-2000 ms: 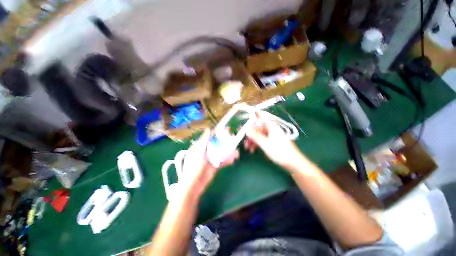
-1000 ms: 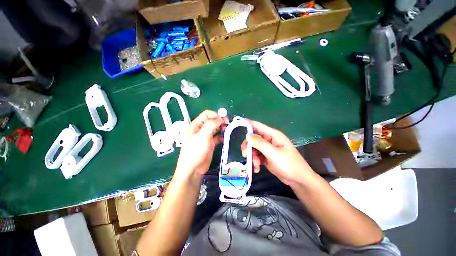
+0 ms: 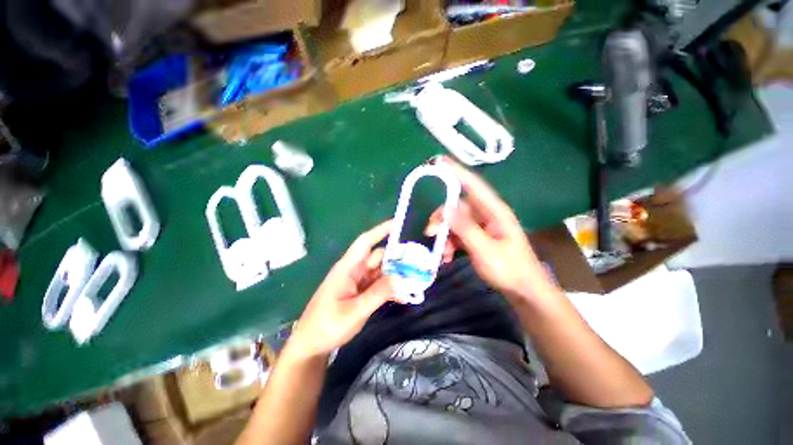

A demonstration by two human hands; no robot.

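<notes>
A white loop housing shell half [image 3: 404, 209] is held up over the bench's front edge, its round, wider end toward me. A blue battery [image 3: 409, 270] lies across that wider end. My left hand [image 3: 352, 291] holds the housing at its lower left side. My right hand [image 3: 487, 228] grips its right side, with the fingers partly behind it. The picture is a little blurred, and small parts or wires inside the housing cannot be made out.
Paired white loops [image 3: 256, 228] and a clear plastic piece [image 3: 292, 159] lie left of centre. More loops [image 3: 104, 295] lie far left, others [image 3: 463, 126] behind my hands. The blue bin [image 3: 156, 100] and cartons [image 3: 383, 74] line the back; a screwdriver [image 3: 628, 96] and hammer [image 3: 600, 165] lie right.
The housing is raised away from me. My left hand has moved from near its top to its wider lower end; the small white disc beside those fingers no longer shows. The view has shifted.
</notes>
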